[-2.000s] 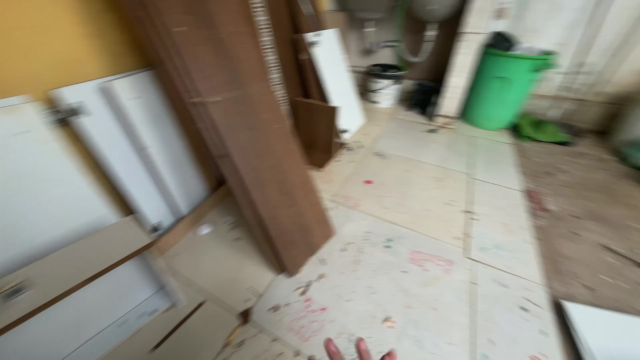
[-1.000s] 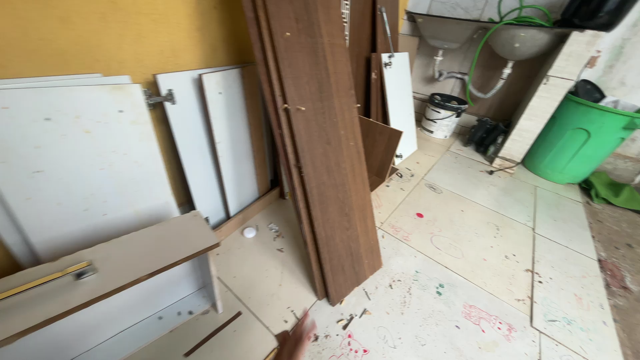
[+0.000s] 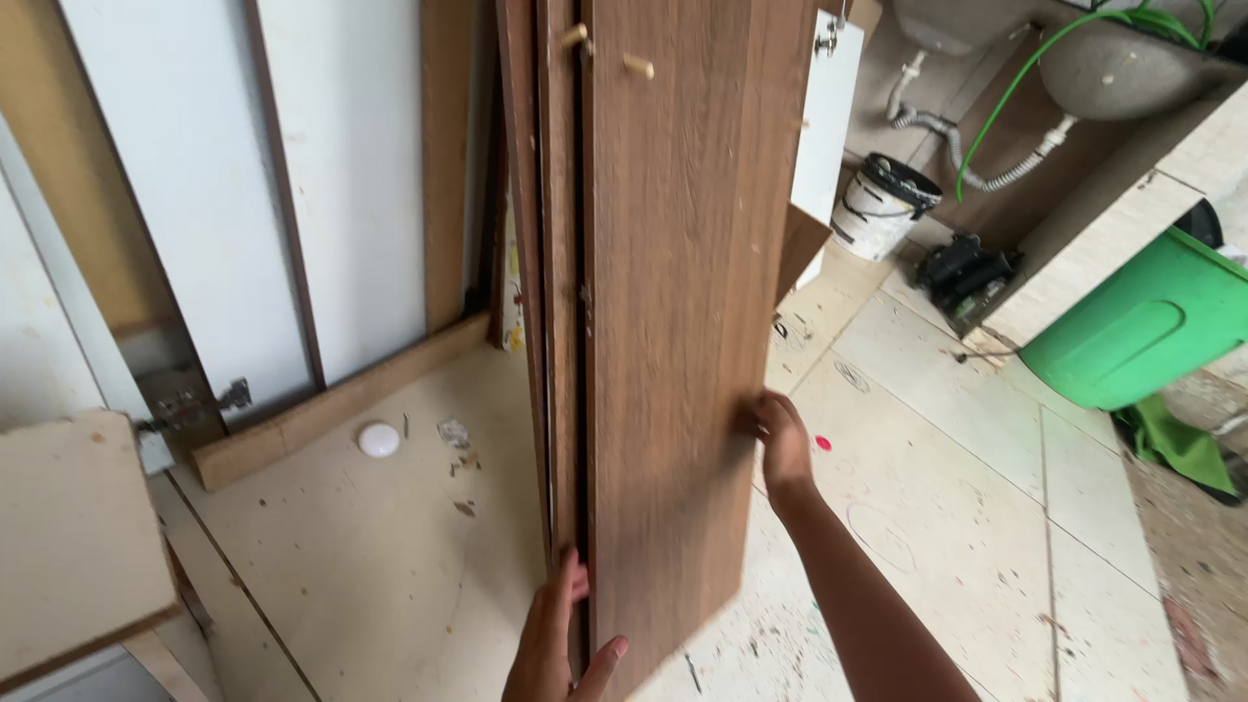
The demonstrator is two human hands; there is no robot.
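A long brown wood-grain board [image 3: 682, 322] stands upright at the centre, in front of several similar boards [image 3: 561, 292]. Wooden dowels [image 3: 639, 66] stick out near its top. My left hand [image 3: 570, 634] is at the board's lower left edge, its fingers in the gap behind it and its thumb on the front face. On the right edge, higher up, my right hand [image 3: 780, 439] grips the board, with some fingertips hidden behind it.
White panels [image 3: 331, 175] lean on the left wall above a wooden strip [image 3: 341, 400]. A pale panel [image 3: 78, 546] is at lower left. Right are a paint bucket [image 3: 882, 207], black objects [image 3: 965, 273], sinks [image 3: 1121, 73] and a green bin [image 3: 1141, 312]. A white disc [image 3: 378, 439] lies on the floor.
The view has moved closer to the brown boards. Both hands are now on the front board; one second ago only one hand showed, low beside the boards' bottom end.
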